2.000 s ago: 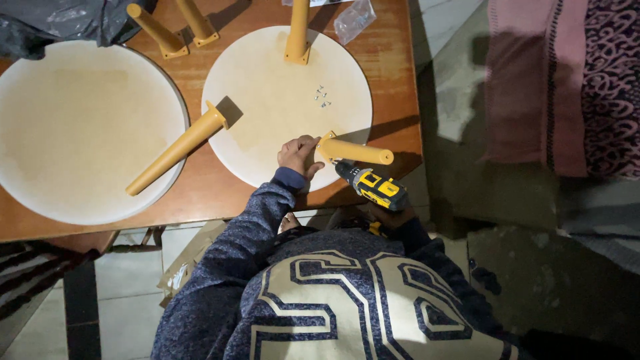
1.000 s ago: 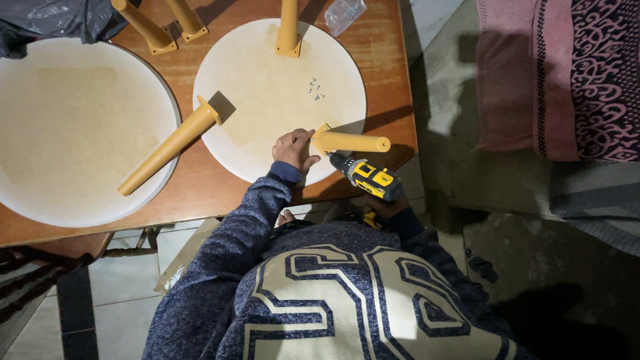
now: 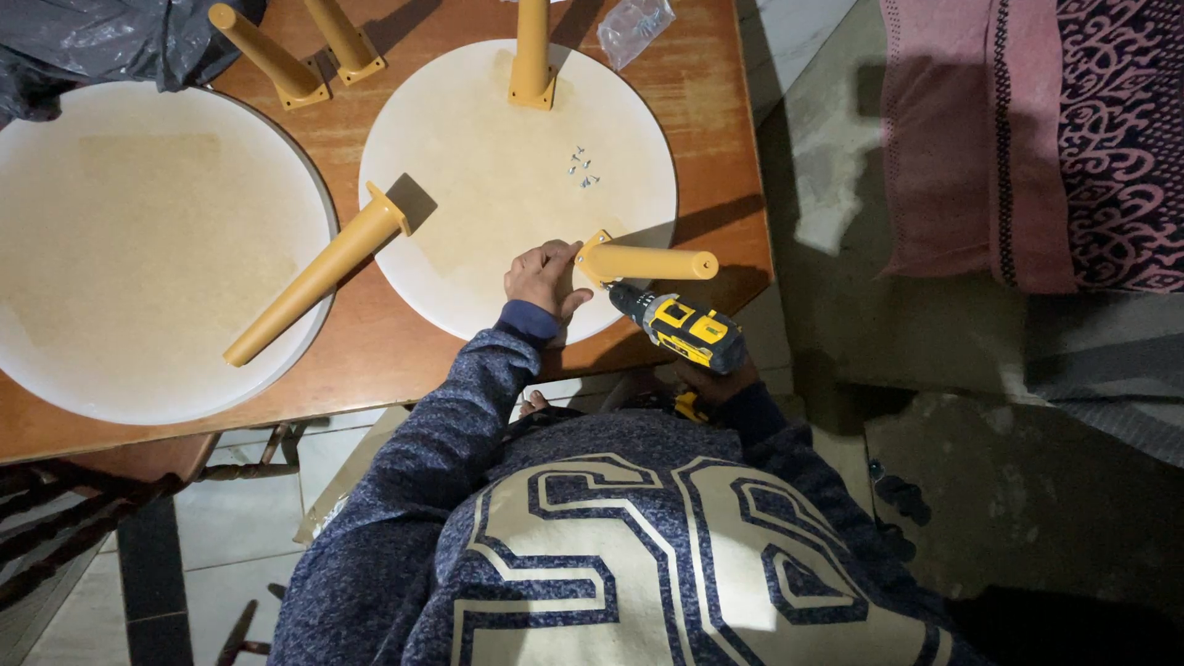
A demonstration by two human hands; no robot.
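Observation:
In my right hand (image 3: 726, 377), partly hidden under the tool, is a yellow and black cordless drill (image 3: 689, 328). Its bit meets the near corner of the mounting plate on a yellow furniture leg (image 3: 652, 261), which stands on a round white tabletop (image 3: 481, 213). Fingers of my left hand (image 3: 544, 277) touch that plate's left edge; whether they grip it is unclear. Several small screws (image 3: 583, 168) lie on the panel. Another yellow leg (image 3: 532, 55) stands at its far edge. One more leg (image 3: 314, 277) lies tilted, bridging this panel and a second round panel (image 3: 139, 250).
Both panels rest on a wooden table (image 3: 361, 356). Two more yellow legs (image 3: 277, 60) stand at the back beside a dark plastic bag (image 3: 120, 37). A clear plastic bag (image 3: 634, 28) lies at the back right. A wooden chair (image 3: 120, 462) is at the lower left; pink patterned cloth (image 3: 971, 139) is at right.
The drill has swung a little, its body now pointing more steeply toward the plate's near corner. My left hand stays beside the plate.

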